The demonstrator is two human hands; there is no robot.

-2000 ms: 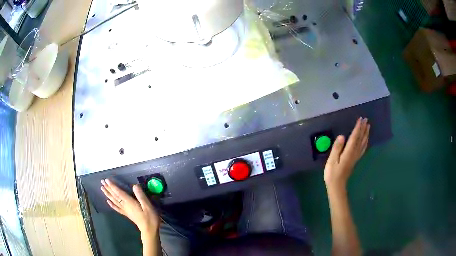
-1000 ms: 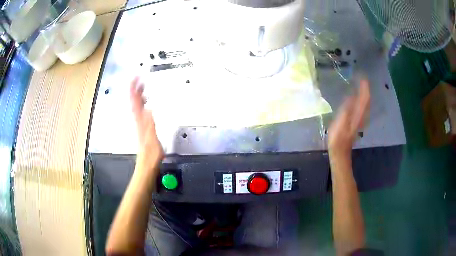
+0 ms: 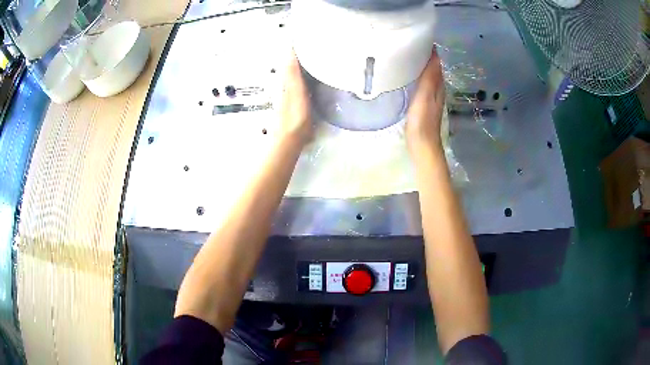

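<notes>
A white rounded housing (image 3: pixel 342 60) with a small vertical slot stands at the top centre on the press table, with a clear plastic part (image 3: pixel 360 110) below it. My left hand (image 3: pixel 294 103) is against the left side of the housing and clear part. My right hand (image 3: pixel 426 100) is against their right side. My fingertips are partly hidden behind the white housing. A pale yellowish protective sheet (image 3: pixel 342 171) lies under the clear part.
The metal table (image 3: pixel 214 157) has holes and slots. Its dark front panel carries a red button (image 3: pixel 358 279). Open white bowls (image 3: pixel 117 60) stand on the cardboard-covered bench (image 3: pixel 68 214) at left. A fan (image 3: pixel 595 43) and cardboard box (image 3: pixel 627 182) are at right.
My hands have moved from beside the green buttons, up over the table and inward, onto both sides of the white housing. The camera view has shifted too.
</notes>
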